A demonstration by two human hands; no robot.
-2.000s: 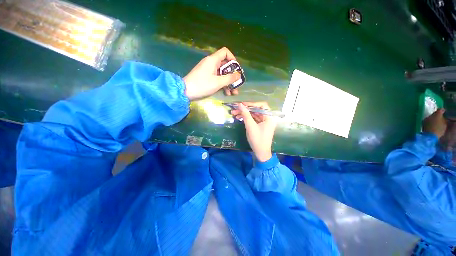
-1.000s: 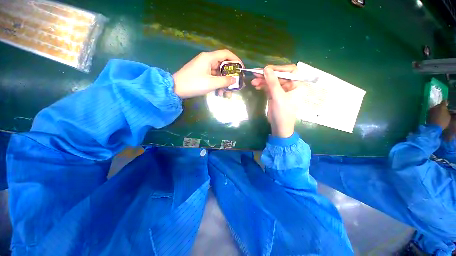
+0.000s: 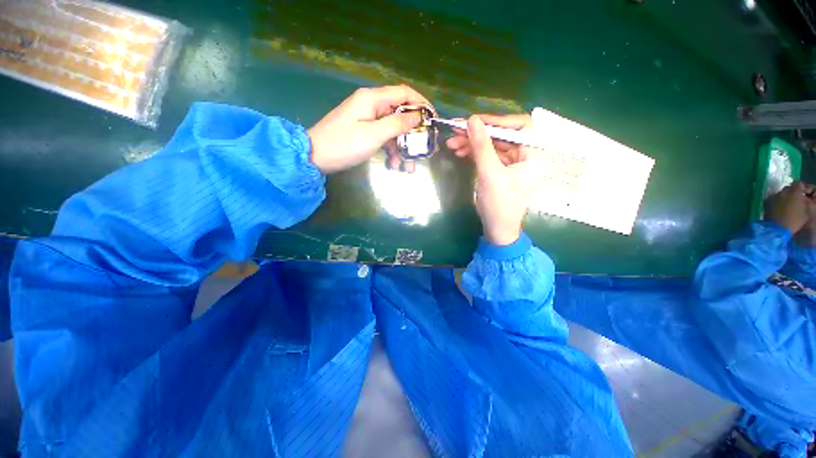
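Observation:
My left hand (image 3: pixel 362 130) holds a small watch housing (image 3: pixel 417 143) between thumb and fingers above the green bench. The housing has a shiny rim, a white part inside and some gold at its upper part. My right hand (image 3: pixel 497 165) holds pale tweezers (image 3: pixel 492 131) like a pen. Their tip is at the upper right part of the housing, near my left fingertips. Whether a tiny piece is at the tip cannot be seen. A white adhesive sheet (image 3: pixel 598 174) lies on the bench just right of my right hand, with glare over it.
A clear bag with tan-orange stripes (image 3: pixel 85 55) lies at the upper left. Amber tape strips (image 3: pixel 394 45) lie at the back. Small printed labels (image 3: pixel 409 256) are at the near edge. At right, another person's hands are by a green tray (image 3: pixel 777 174).
The right hand and tweezers have risen from below the housing to its inside. The left thumb has moved up from the white part since a second ago. Bench items sit slightly shifted in view.

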